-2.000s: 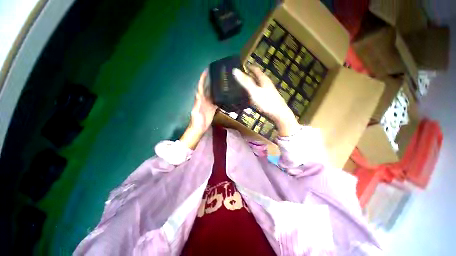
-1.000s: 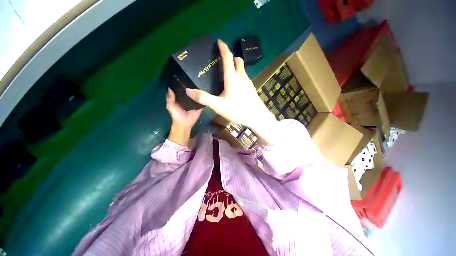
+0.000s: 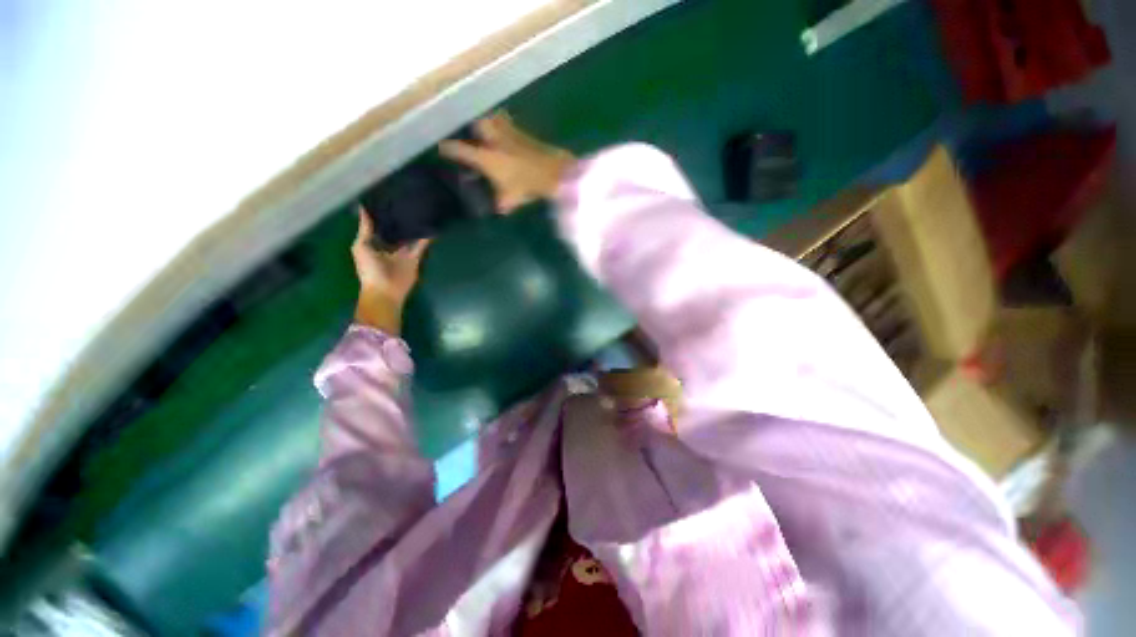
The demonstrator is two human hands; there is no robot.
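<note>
A dark product box [image 3: 417, 203] is between my hands near the shelf edge, over the green surface [image 3: 498, 299]. The view is blurred, so its print cannot be read and I cannot tell if it is one box or more. My left hand [image 3: 389, 264] holds its near left side from below. My right hand [image 3: 508, 164] is at its right end, fingers spread, partly over the dark shape; its exact contact is unclear. A lone product box [image 3: 760, 166] stands on the green surface to the right.
The white overhead shelf [image 3: 312, 174] covers the upper left. Dark blocks [image 3: 255, 280] lie in its shade. The shipping carton [image 3: 941, 255] is at the right, partly hidden by my right sleeve. Other cartons [image 3: 1040, 361] and red shapes [image 3: 1028, 44] are beyond it.
Both hands and the dark box have moved from above the carton's side to the shelf edge. The view has turned, so the shelf fills more of it and the carton sits further right.
</note>
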